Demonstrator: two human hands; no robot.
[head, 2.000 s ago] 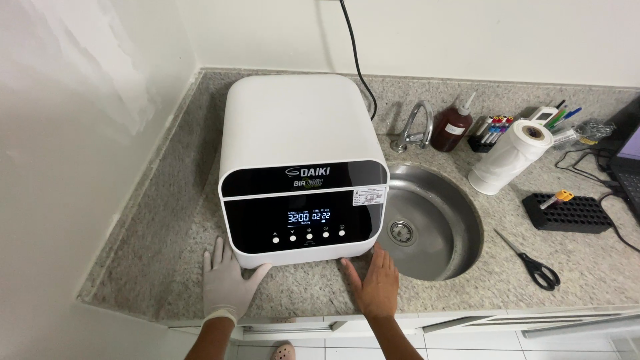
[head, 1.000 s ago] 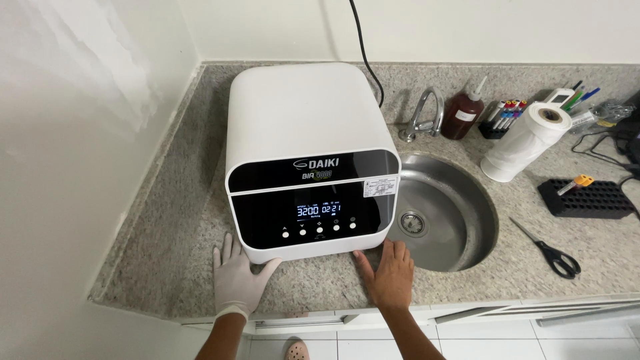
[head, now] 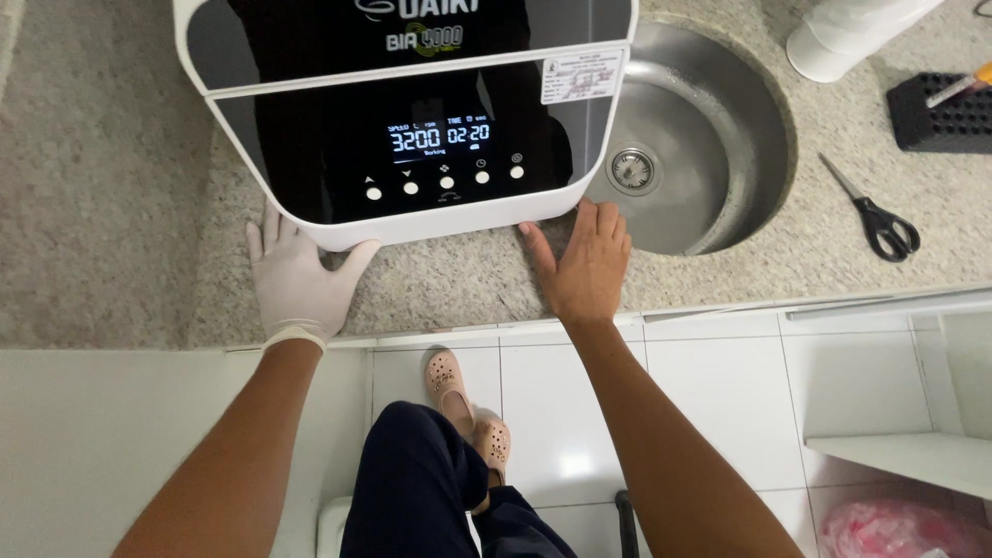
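Observation:
A white Daiki benchtop centrifuge (head: 434,225) with a black glossy front stands on the granite counter, its upper part cut off by the frame edge. Its lit display (head: 440,138) reads speed 3200 rpm, time 02:20 and "Working", above a row of round buttons. My left hand (head: 298,279), in a pale glove, rests spread on the counter against the machine's lower left corner. Ungloved, my right hand (head: 585,260) lies at the lower right corner, thumb and fingers apart, fingertips by the base. Neither hand grasps anything.
Right of the centrifuge is a round steel sink (head: 697,155). Black-handled scissors (head: 880,221), a black tube rack (head: 942,116) and a white roll (head: 845,39) lie farther right. Below the counter are a tiled floor (head: 713,403), my clogs (head: 443,376) and a pink plastic bag (head: 891,531).
The display time has gone from 02:22 through 02:21 to 02:20, with speed still 3200. Both hands stay at the machine's lower corners. The view has tilted down, showing my legs.

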